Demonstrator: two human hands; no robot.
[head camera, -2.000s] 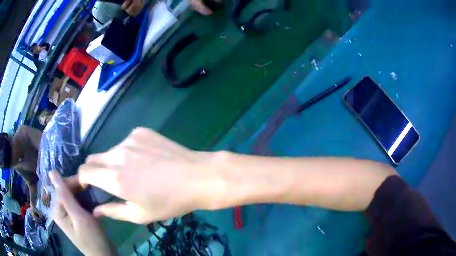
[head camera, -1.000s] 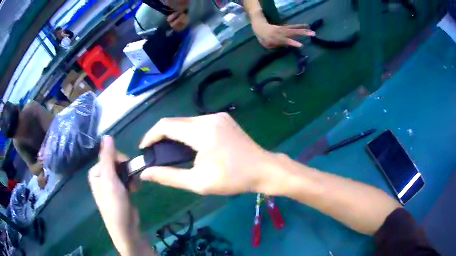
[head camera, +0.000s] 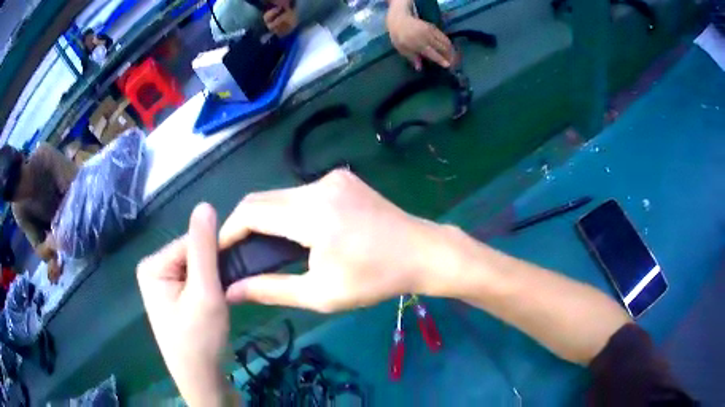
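Observation:
A black headband assembly (head camera: 266, 256) is held between my two hands at the centre left, above the belt. My right hand (head camera: 350, 242) grips its padded part between thumb and fingers. My left hand (head camera: 184, 306) closes on its left end, with the thumb pointing up. The fingers hide both ends of the piece. Small thin black pieces (head camera: 294, 374) lie tangled in a heap below my hands at the near edge.
Red-handled tools (head camera: 397, 350), a black pen (head camera: 551, 213) and a smartphone (head camera: 622, 256) lie on the bench mat. Black headbands (head camera: 300, 143) lie on the green belt, where another person's hand (head camera: 419, 38) touches one. A blue tray (head camera: 208, 121) and plastic-wrapped parts (head camera: 103, 195) are beyond.
The view has shifted. The silvery patch seen on the held piece one second ago is now hidden as my left thumb and fingers close over its end. The other person's hand has moved left.

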